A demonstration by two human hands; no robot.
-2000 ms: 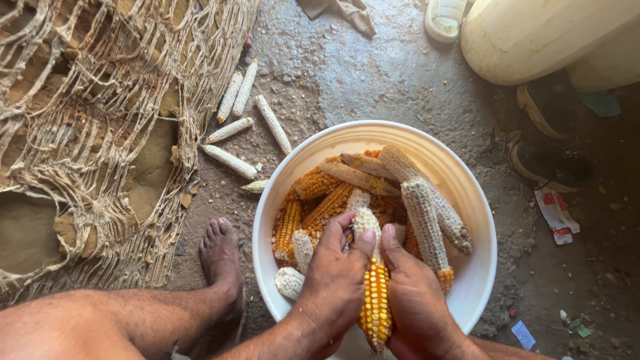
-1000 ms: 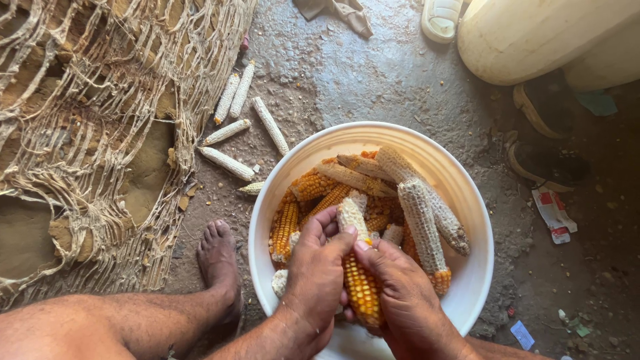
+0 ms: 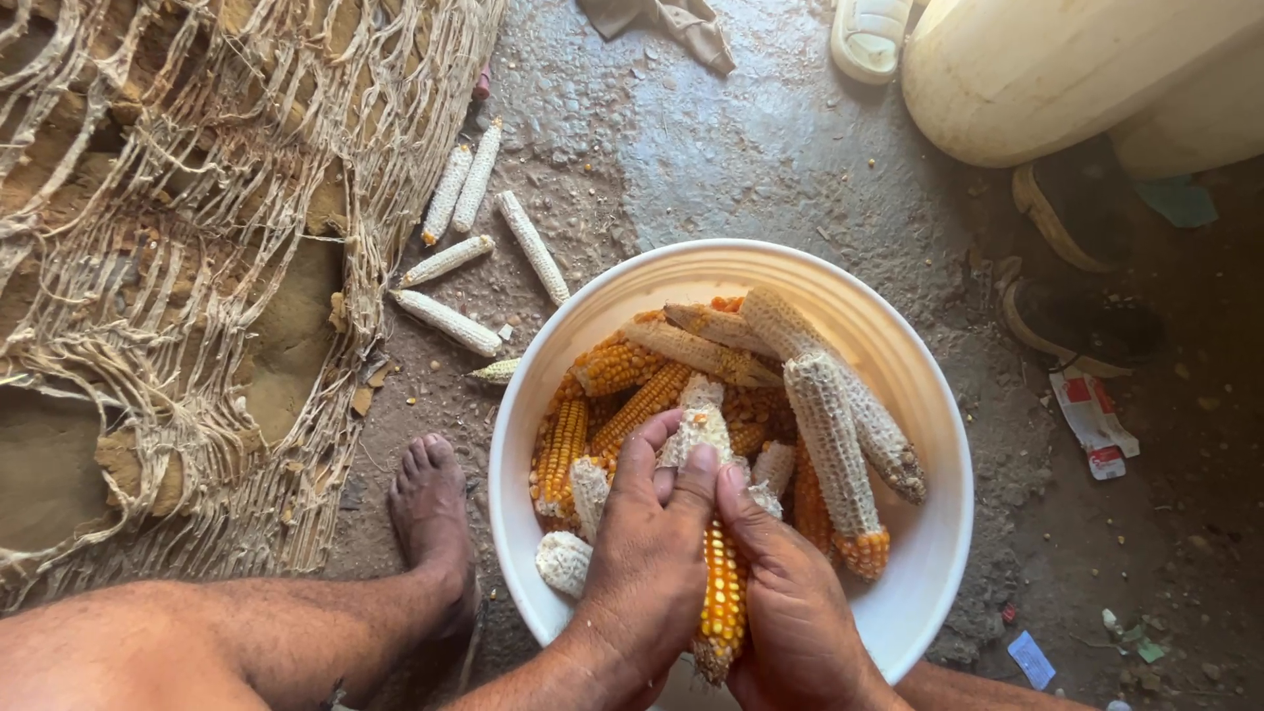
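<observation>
A partly shelled ear of maize (image 3: 724, 592) is gripped between both my hands over a white plastic bucket (image 3: 960, 494). Its upper end is bare and pale, while yellow kernels cover the lower part. My left hand (image 3: 652, 543) wraps its left side, thumb on top; my right hand (image 3: 795, 592) holds the right side, its thumb beside the left one. Inside the bucket lie unshelled orange ears (image 3: 647, 405), loose kernels and several stripped cobs (image 3: 834, 444), one with orange kernels at its tip.
Several white cobs (image 3: 533, 247) lie on the floor left of the bucket. A bare foot (image 3: 432, 504) rests beside it, near a wall of fibres and mud (image 3: 296, 197). Large pale containers (image 3: 1027, 69), dark footwear (image 3: 1081, 316), a pale shoe (image 3: 869, 39) and wrappers (image 3: 1094, 420) are on the right.
Both hands have kept hold of the maize ear, with small shifts of the fingers and thumbs. The ear has turned or tilted slightly between them.
</observation>
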